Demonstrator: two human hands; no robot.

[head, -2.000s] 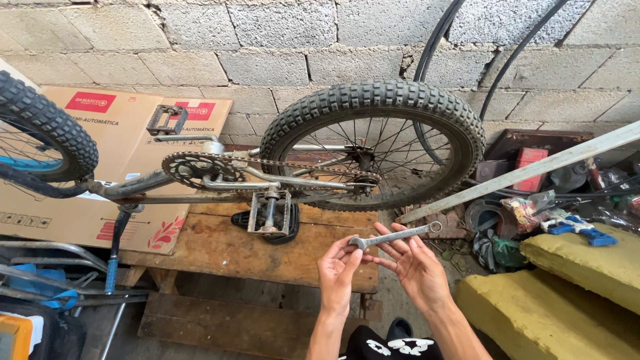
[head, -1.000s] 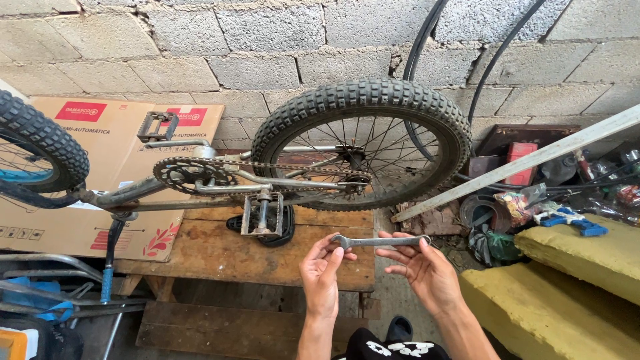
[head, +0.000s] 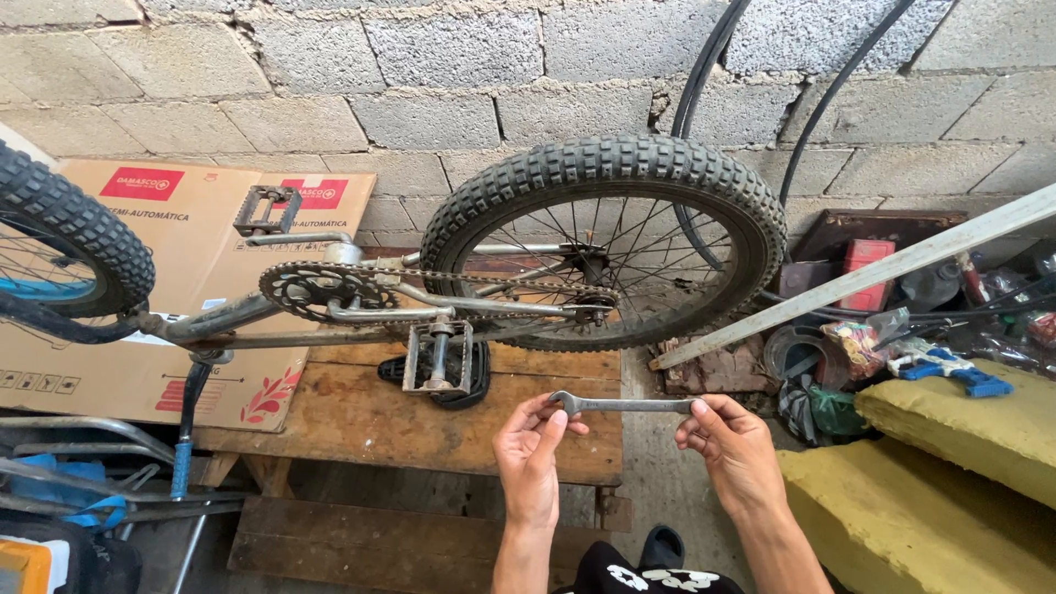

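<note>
A combination wrench (head: 631, 405) lies level between my two hands, over the right edge of the wooden table. My left hand (head: 535, 445) pinches its open-jaw end, and my right hand (head: 730, 441) pinches the other end, whose ring is hidden by the fingers. Beyond them a bicycle rests upside down on the table, its rear wheel (head: 606, 247) with a knobby tyre just past the wrench. The chainring (head: 328, 290) and chain run left of the rear hub (head: 591, 264). One metal pedal (head: 439, 356) is near my left hand, the other (head: 268, 210) farther back.
The wooden table (head: 371, 425) has a lower bench board beside it. Flattened cardboard (head: 239, 330) stands at the left, below a block wall (head: 437, 49). A pale bar (head: 858, 276) slants across the right. Yellow foam slabs (head: 924, 511), a blue-and-white tool and clutter lie at the right.
The wrench was tilted over my open right palm two seconds ago; now it is level. My right fingers have closed on its ring end, while my left hand still holds the jaw end.
</note>
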